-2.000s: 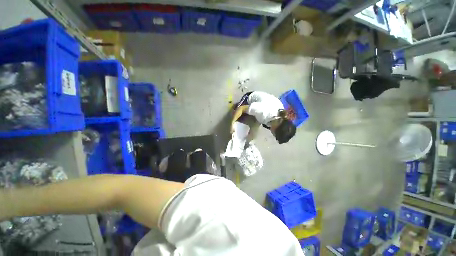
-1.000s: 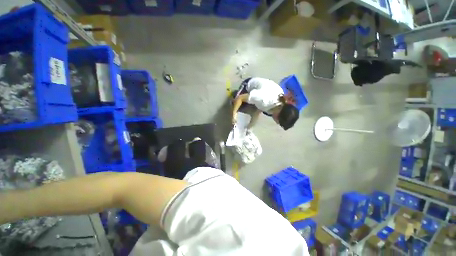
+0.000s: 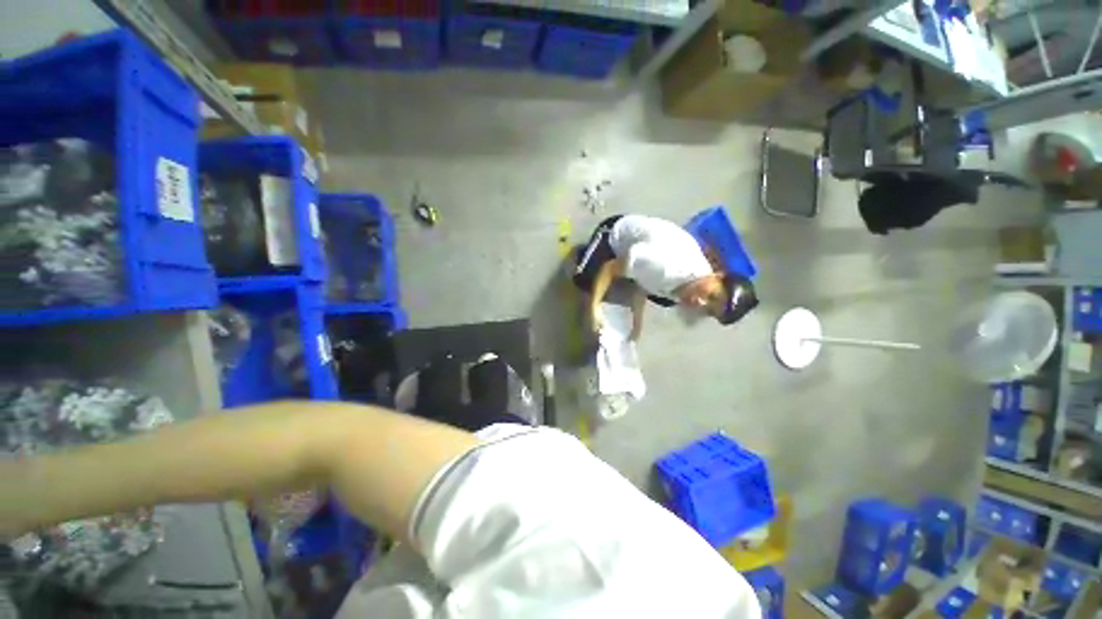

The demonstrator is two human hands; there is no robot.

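Note:
Neither of my hands is in view. One bare forearm reaches left and leaves the picture at the left edge. Clear bags of white and dark parts [image 3: 73, 417] lie on a grey shelf board [image 3: 206, 387] above and below that forearm. A large blue bin [image 3: 163, 248] with a white label holds more such bags. A second person [image 3: 659, 256] crouches on the floor with white sheets [image 3: 616, 339] in hand. A whitish clear bag [image 3: 614, 405] lies at the sheets' lower end, partly hidden.
More blue bins [image 3: 357, 254] stand at the left. A black chair seat [image 3: 453, 345] is close before me. An upturned blue crate [image 3: 715, 484] is at lower centre. A pedestal fan [image 3: 798, 339], a dark folding chair [image 3: 792, 175] and shelves [image 3: 1039, 490] are at the right.
The second person has raised and turned the head. The white sheets have shifted right and cover more of the bag. The view has tilted slightly; my forearm stays stretched to the left.

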